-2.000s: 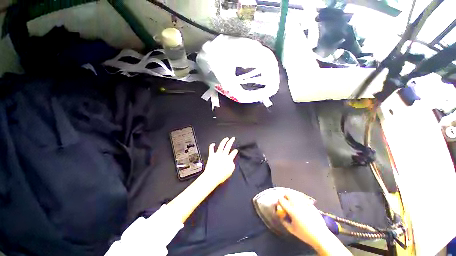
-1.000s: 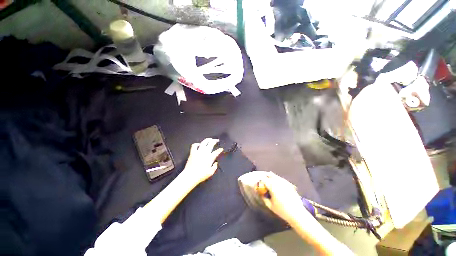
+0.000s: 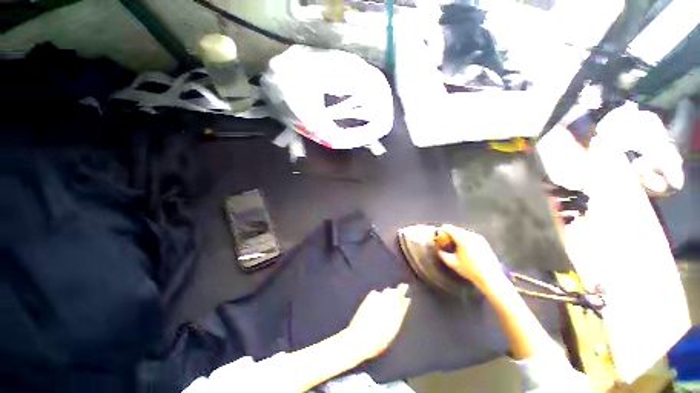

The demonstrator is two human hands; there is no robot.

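Observation:
A dark garment piece (image 3: 322,288) lies spread on the dark table cover, its narrow folded end pointing away from me. My left hand (image 3: 381,316) rests on its near right part, fingers towards the iron, gripping nothing that I can see. My right hand (image 3: 465,253) is closed round the handle of the steam iron (image 3: 427,252). The iron stands at the right edge of the piece, its tip pointing up and left. Whether the soleplate touches cloth is hard to tell.
A smartphone (image 3: 253,230) lies left of the piece. A large dark garment pile (image 3: 77,253) fills the left. Behind are a bottle (image 3: 225,73), a white plastic bag (image 3: 334,96) and a white box (image 3: 476,119). The iron's cord (image 3: 541,288) runs right.
My left hand has moved from the piece's far end down and right, towards me. The iron has moved away from me and slightly right. The view swung right, then partly back.

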